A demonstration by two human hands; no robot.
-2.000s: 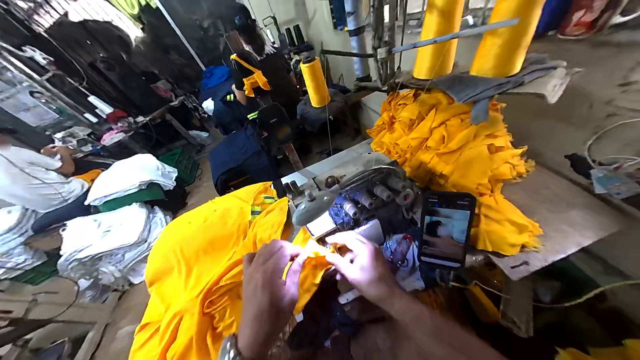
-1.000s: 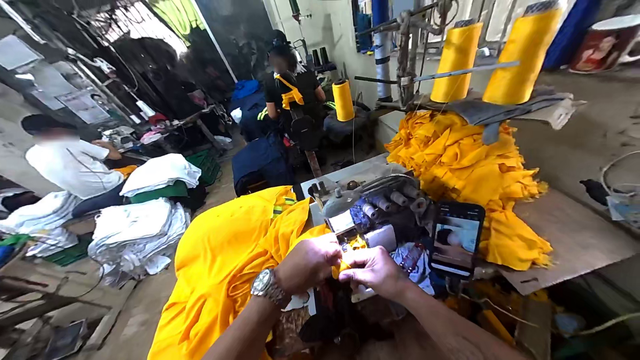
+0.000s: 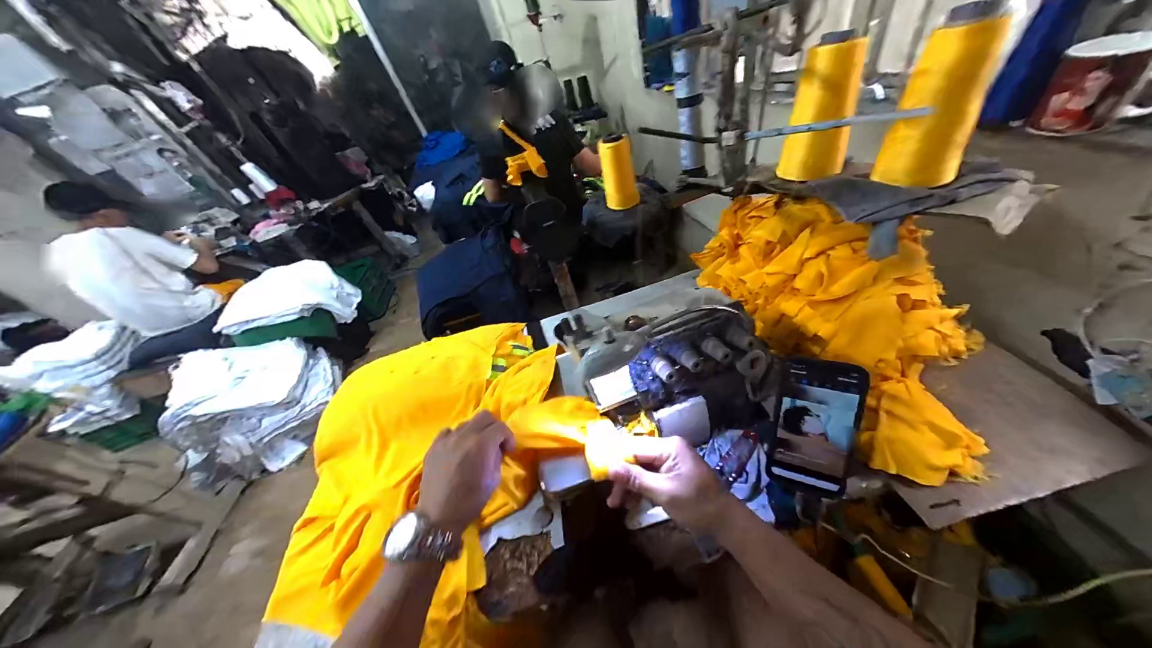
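A large yellow fabric garment (image 3: 387, 441) with grey reflective trim lies draped to the left of an overlock sewing machine (image 3: 666, 360). My left hand (image 3: 463, 468), with a watch on its wrist, is closed on a fold of that garment. At the front of the machine, my right hand (image 3: 670, 477) pinches the end of a yellow fabric strip (image 3: 558, 427) between thumb and fingers. Bright light washes out the cloth at those fingertips. The needle area is partly hidden by the cloth.
A smartphone (image 3: 819, 427) stands right of the machine, beside a heap of yellow fabric pieces (image 3: 828, 279). Yellow thread cones (image 3: 823, 108) stand behind. Stacked white garments (image 3: 252, 387) lie at left. One person (image 3: 135, 261) sits at far left; another person (image 3: 540, 135) is behind the machine.
My left hand has moved left, away from the needle area, where both hands were close together a second ago. A strip of yellow cloth now spans the gap between them.
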